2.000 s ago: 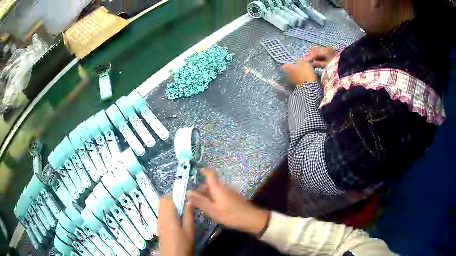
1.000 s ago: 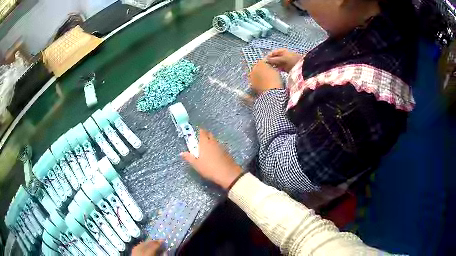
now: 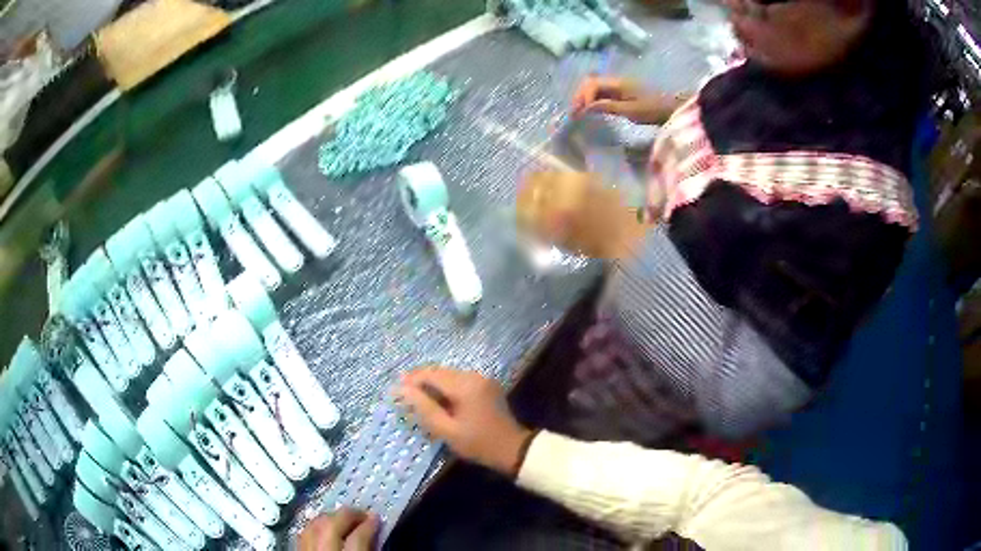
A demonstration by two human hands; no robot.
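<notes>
A grey-lilac sheet with rows of dots [image 3: 384, 465] lies at the near edge of the bench. My right hand [image 3: 457, 409] is at its upper corner, fingers bent; whether it pinches a small part is too blurred to tell. My left hand [image 3: 339, 531] is cut off by the bottom edge of the picture, its fingertips at the sheet's lower corner; its grip is unclear. A single teal and white handheld fan [image 3: 443, 237] lies alone on the shiny grey mat [image 3: 355, 296], beyond my right hand.
Rows of fans [image 3: 231, 414] cover the left side. A teal heap of small parts [image 3: 389, 122] lies at the mat's far side. Several fans [image 3: 565, 24] lie further off. A green conveyor [image 3: 290, 70] carries a fan [image 3: 225, 112]. A co-worker [image 3: 785, 231] sits at the right.
The single fan, earlier in my hands and then in my right hand, now lies released on the mat. My right hand has come back to the dotted sheet. The co-worker's near hand has moved.
</notes>
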